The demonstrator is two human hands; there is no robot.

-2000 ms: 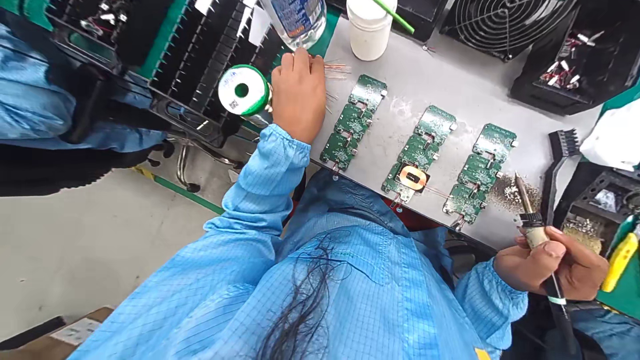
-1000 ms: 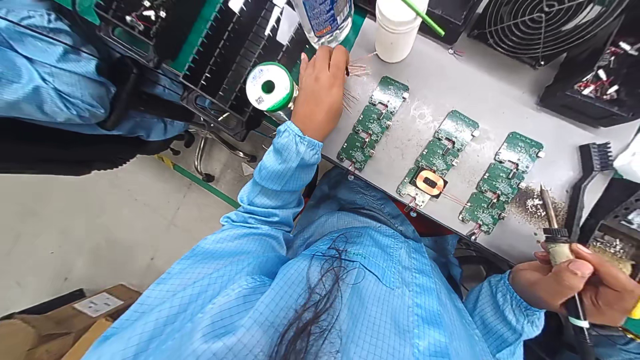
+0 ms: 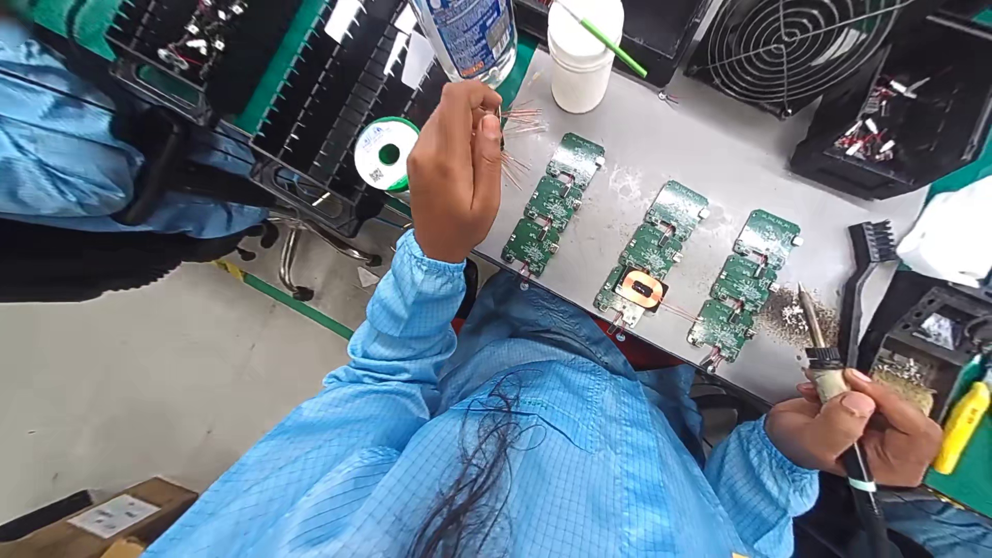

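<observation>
My right hand grips a soldering iron by its handle, tip pointing up and away. My left hand has its fingers bent near thin copper-coloured wires at the table's left edge; whether it pinches one is hidden. Beside it is a spool of solder wire. Three strips of green circuit boards lie on the grey table: a left strip, a middle strip and a right strip. A copper coil on a black pad rests on the middle strip, its wires reaching toward the right strip.
A clear bottle and a white jar stand at the back. Right of them are a black fan, a black bin of connectors and a black brush. Solder debris lies near the iron. A person's blue sleeve shows at left.
The view has shifted somewhat. My left hand stays near the wires and my right hand still holds the soldering iron; nothing else has plainly changed.
</observation>
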